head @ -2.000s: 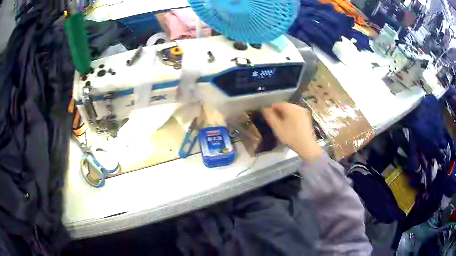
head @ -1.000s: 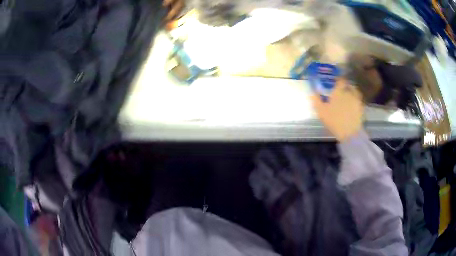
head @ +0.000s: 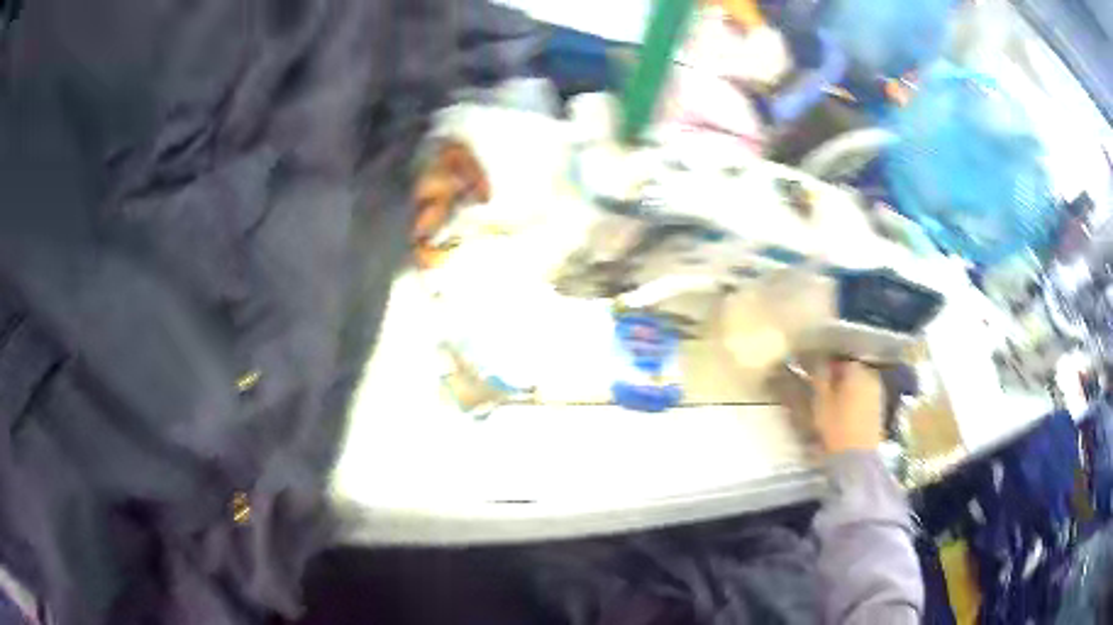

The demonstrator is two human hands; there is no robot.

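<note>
My right hand (head: 851, 405) is at the right end of the sewing machine, below its dark control panel (head: 889, 300), over a small brown box with dark pieces. The fingers are blurred and I cannot tell if they hold anything. A blue plastic container (head: 647, 359) with a pale label lies on the machine bed, left of my right hand and apart from it. The white sewing machine (head: 745, 263) is blurred. Scissors (head: 482, 388) lie at the left of the bed. My left hand is out of the picture.
A large pile of dark grey garments (head: 159, 305) with brass-coloured snaps fills the left. A green upright piece (head: 655, 67) stands behind the bed. A light-blue fan (head: 970, 165) is at the upper right. Brown cardboard (head: 937, 427) lies right of my right hand. Dark fabric hangs below the table edge.
My right hand was at the blue container a second ago and is now apart from it, at the box. The container has moved left on the bed relative to the machine. The view has swung.
</note>
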